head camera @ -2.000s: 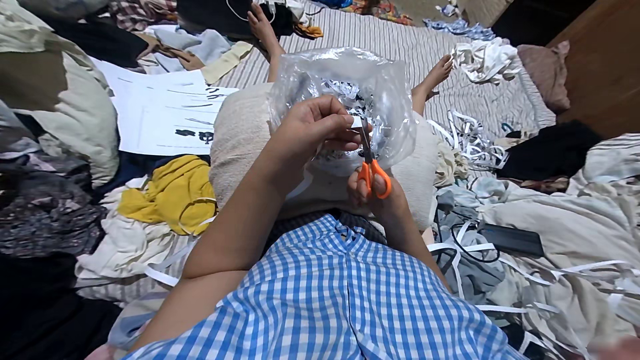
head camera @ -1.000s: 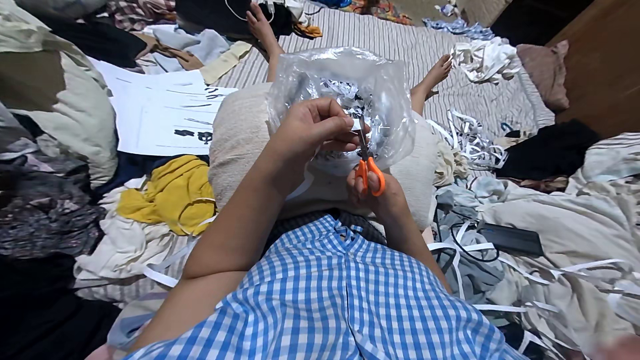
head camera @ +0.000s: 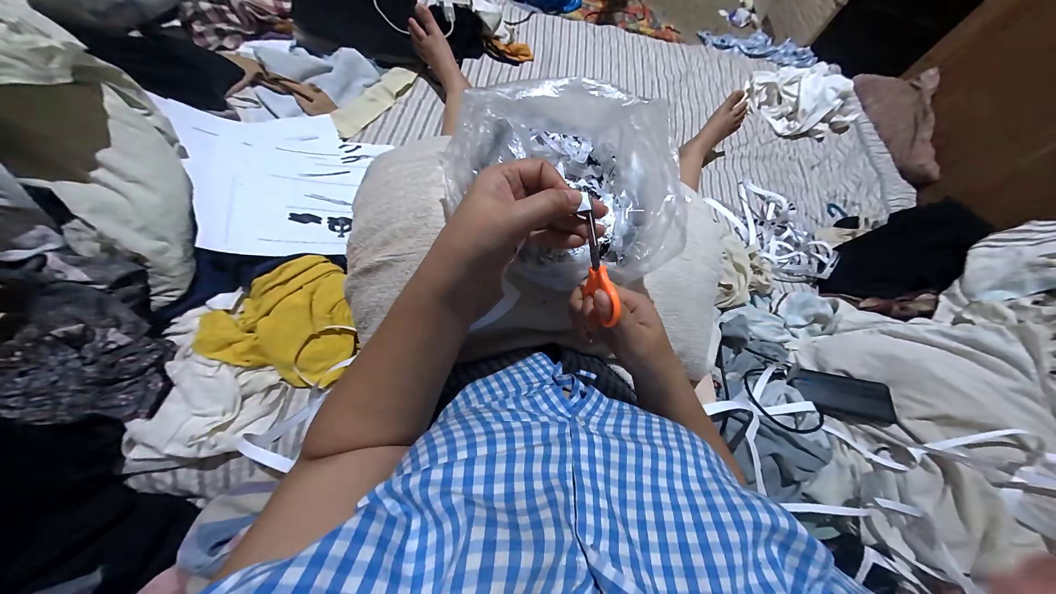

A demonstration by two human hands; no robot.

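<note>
Between the thumb and fingers of my left hand [head camera: 528, 206] is a small white strip piece [head camera: 585, 203]. My right hand [head camera: 619, 322] grips the orange handles of a pair of scissors [head camera: 601, 293], with the blades pointing away from me and their tips at the strip. Beneath both hands, a clear plastic bag [head camera: 660, 206] lies open-mouthed on a beige cushion [head camera: 396, 206] over my lap. Many small white and dark cut scraps [head camera: 569, 148] fill the bag's middle. How far the blades are apart is hard to tell.
Printed paper sheets [head camera: 264, 181] lie at the left, above a yellow cloth [head camera: 285, 318]. To the right are loose white strips [head camera: 775, 231], a black rectangular device [head camera: 841, 396] with a cable, and heaped clothes. Bare feet rest on the striped sheet [head camera: 594, 58] beyond the bag.
The scissors in my right hand have turned slightly to stand more upright against the strip. My left hand stays in nearly the same place.
</note>
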